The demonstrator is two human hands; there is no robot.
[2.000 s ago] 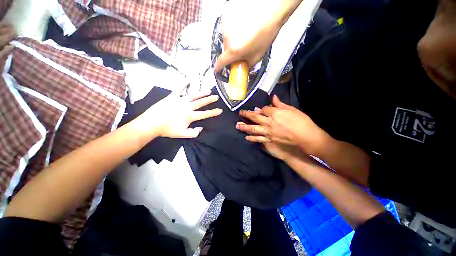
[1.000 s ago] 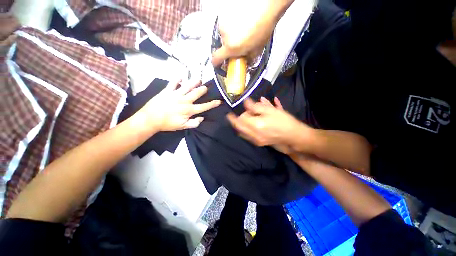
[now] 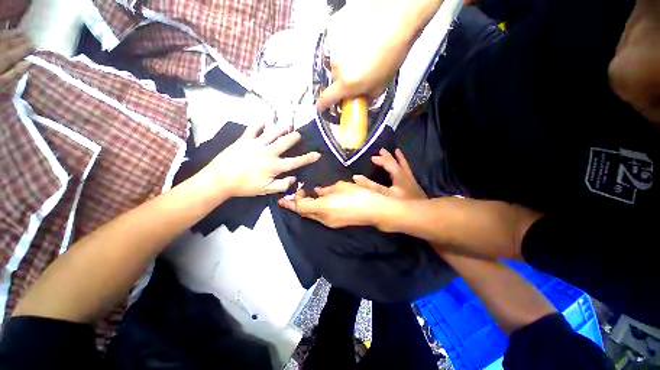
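A black garment piece (image 3: pixel 362 249) lies over the pale table edge and hangs down in front of me. My left hand (image 3: pixel 253 162) rests flat on its left part, fingers spread. My right hand (image 3: pixel 400 175) lies on the cloth at the right, fingers apart, partly hidden behind another person's forearm. That person's hand (image 3: pixel 336 204) reaches across the cloth, its fingertips near my left fingertips. Another hand grips an iron (image 3: pixel 353 126) with a yellow-orange part, its pointed tip on the black cloth between my hands.
Checked brown-pink panels with white edging (image 3: pixel 116 137) lie at the left and back. The pale table (image 3: pixel 239 271) shows below my left forearm. A blue crate (image 3: pixel 474 318) is at the lower right. A person in black (image 3: pixel 535 108) is close at the right.
The other person's free hand has moved left across the cloth, uncovering more of my right fingers. The iron is slightly lower and further right. My left hand has hardly moved.
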